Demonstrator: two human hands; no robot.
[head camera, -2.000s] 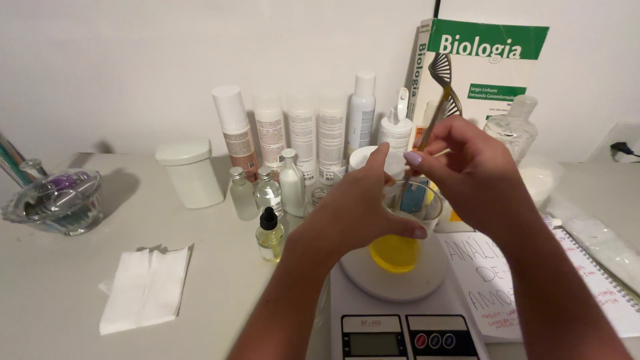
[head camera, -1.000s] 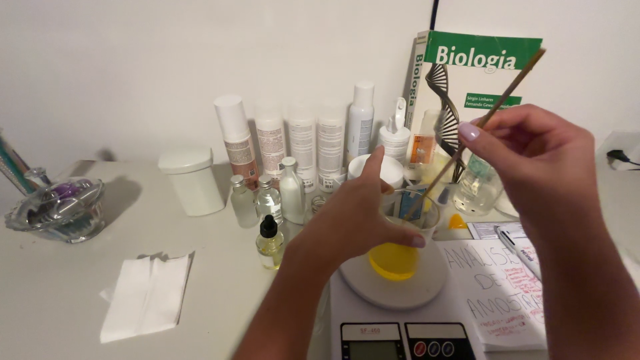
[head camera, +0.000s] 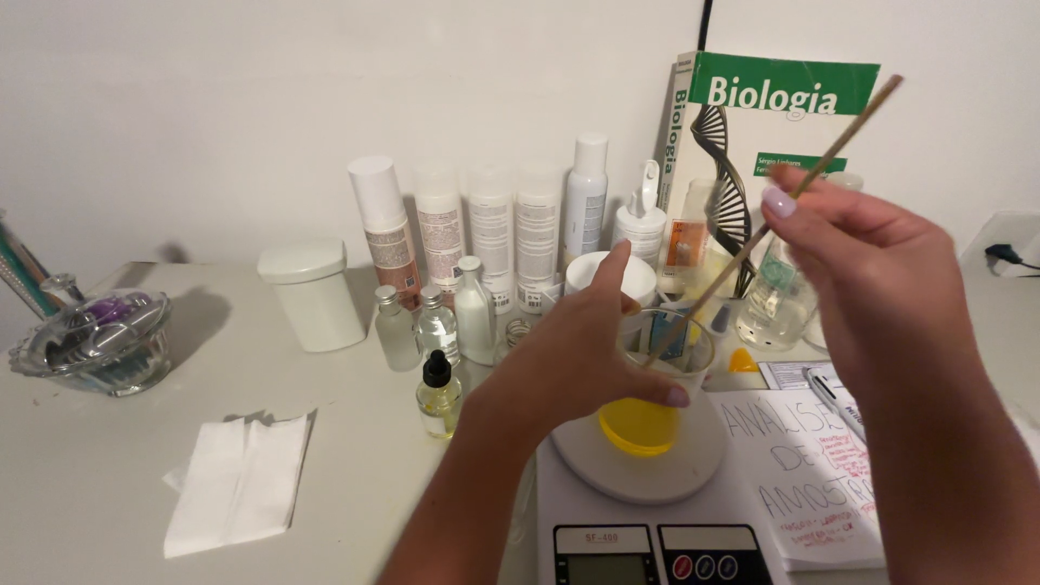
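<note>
A clear beaker (head camera: 638, 426) with yellow liquid stands on the round platform of a white digital kitchen scale (head camera: 699, 479). My left hand (head camera: 581, 357) grips the beaker's side, its thumb across the front of the wall. My right hand (head camera: 861, 236) pinches a long thin brown stick (head camera: 853, 126) between thumb and fingers. The stick slants down to the left, its lower end inside the beaker; whether it reaches the liquid I cannot tell.
Small glass bottles, a dropper bottle (head camera: 439, 402) and tall white bottles stand left of and behind the scale. A biology textbook (head camera: 780, 122) leans on the wall. A handwritten notebook (head camera: 796, 479) lies right, a folded white cloth or paper (head camera: 240, 483) left, near a glass bowl (head camera: 106, 349).
Since two seconds ago my right hand has moved from close above the beaker up and to the right, still holding the stick. My left hand stays on the beaker.
</note>
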